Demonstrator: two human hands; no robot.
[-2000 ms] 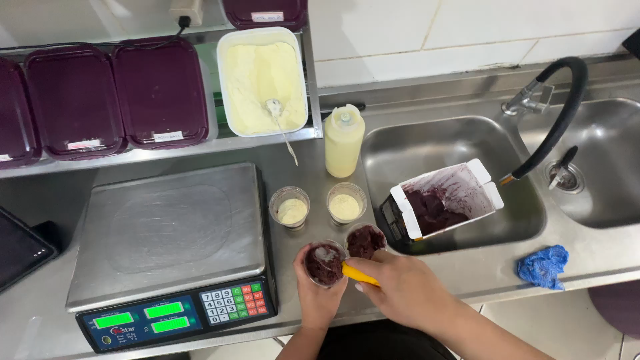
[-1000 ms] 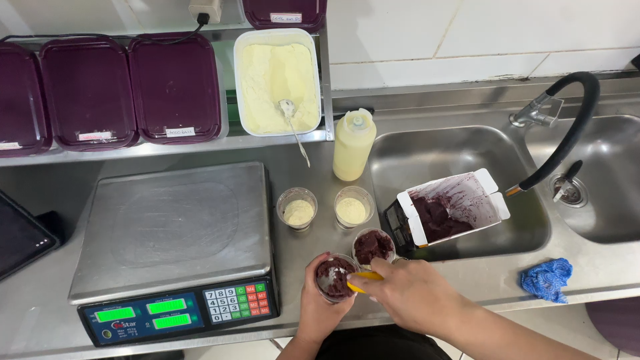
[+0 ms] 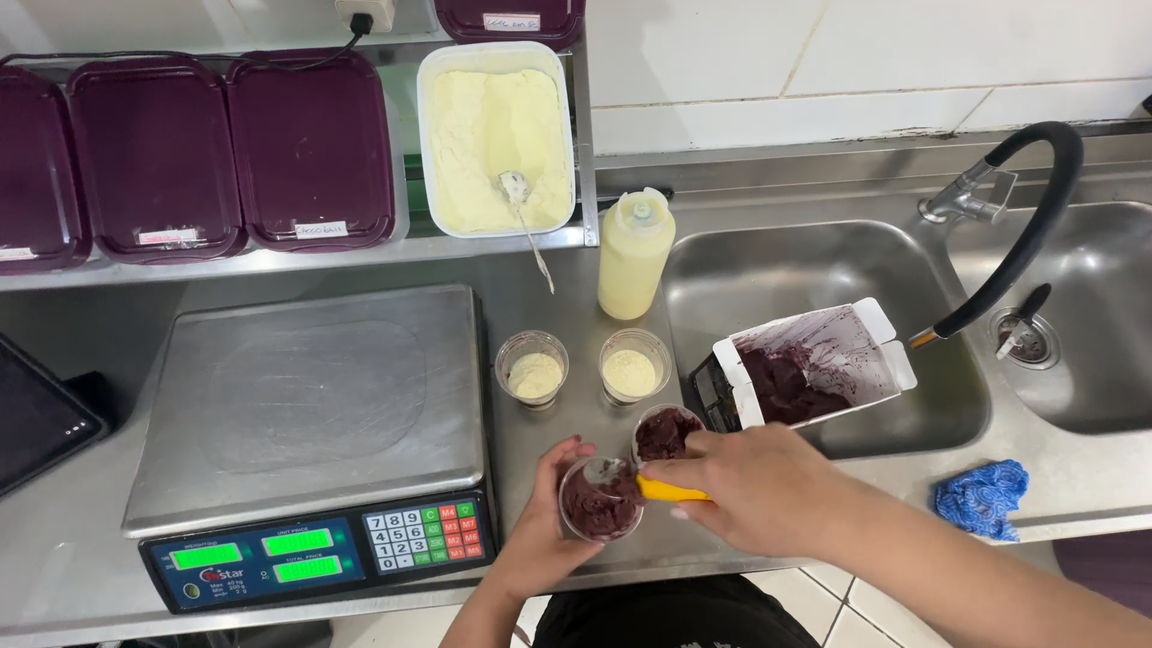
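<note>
My left hand (image 3: 551, 531) is wrapped around a clear plastic cup (image 3: 601, 515) of dark purple frozen pulp near the counter's front edge. In my right hand (image 3: 751, 486) is a spoon with a yellow handle (image 3: 668, 489), its metal bowl on the pulp in that cup. Just behind, a second cup of purple pulp (image 3: 664, 436) stands partly hidden by my right fingers. Two clear cups topped with pale powder, one on the left (image 3: 533, 369) and one on the right (image 3: 634, 367), stand farther back. An open carton of purple pulp (image 3: 792, 378) rests at the sink's left side.
A digital scale (image 3: 315, 387) occupies the left counter. A squeeze bottle (image 3: 635, 256) stands behind the cups. On the shelf are a tub of pale powder (image 3: 495, 135) with a metal spoon (image 3: 522, 207) and purple-lidded containers (image 3: 310, 148). A black faucet hose (image 3: 1035, 225) arches over the sinks; a blue cloth (image 3: 981, 499) lies at right.
Both hands stay at the same cup, with the spoon still in the right one. No other object has plainly moved.
</note>
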